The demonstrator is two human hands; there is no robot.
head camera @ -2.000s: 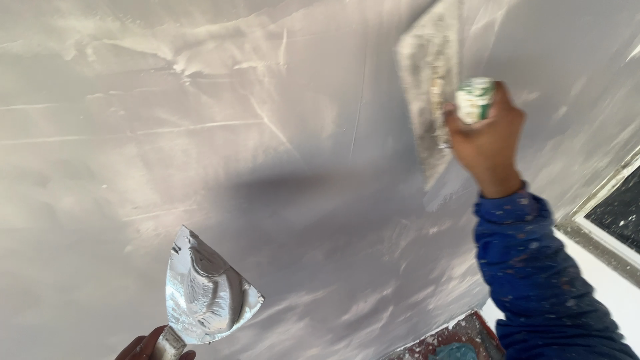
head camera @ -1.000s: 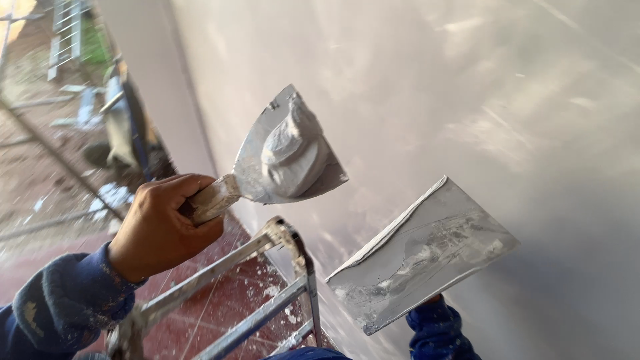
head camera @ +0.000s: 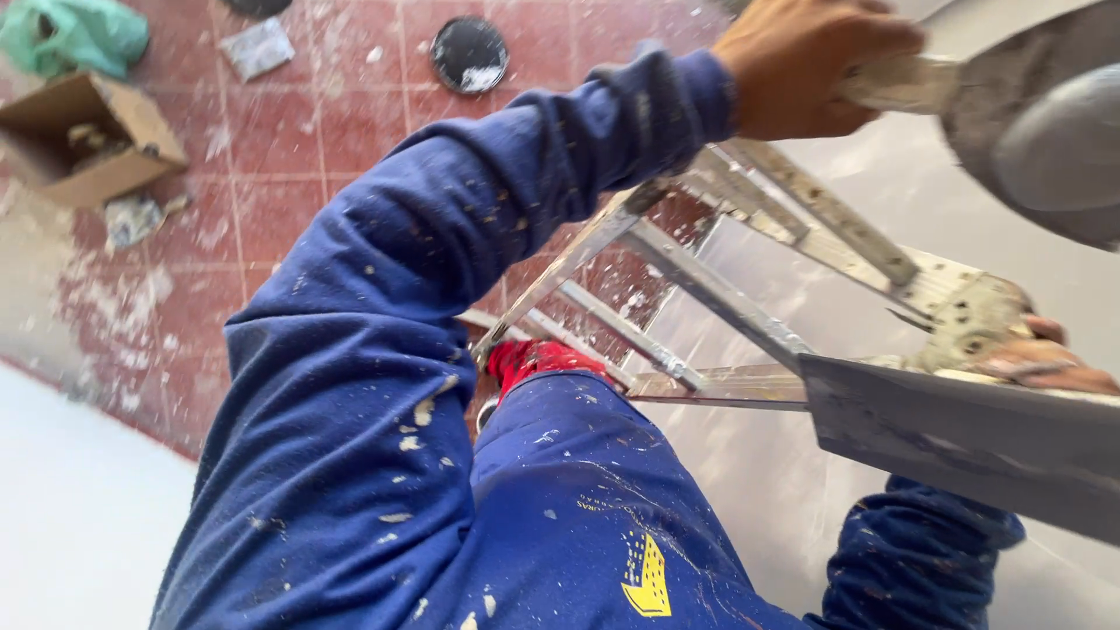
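My left hand (head camera: 809, 70), at the top right, is closed around the pale handle of a putty knife (head camera: 980, 105). The wide blade carries a mound of grey-white compound and is cut off by the right edge. Lower down, my right hand (head camera: 1059, 359) is on a steel plastering trowel (head camera: 954, 437), mostly hidden behind it. The trowel's long flat blade shows grey with thin smears. An aluminium stepladder (head camera: 717, 293) stands between my arms, beside my leg, its top partly behind the trowel and right hand.
The smooth wall (head camera: 744, 464) runs along the right. On the splattered red tile floor (head camera: 280, 131) are an open cardboard box (head camera: 131, 149), a green plastic bag (head camera: 96, 35), a round black lid (head camera: 469, 54) and a small packet (head camera: 257, 48).
The view has swung down to my body and the floor. Two seconds ago my right hand held the trowel at the wall; now it is beside the stepladder.
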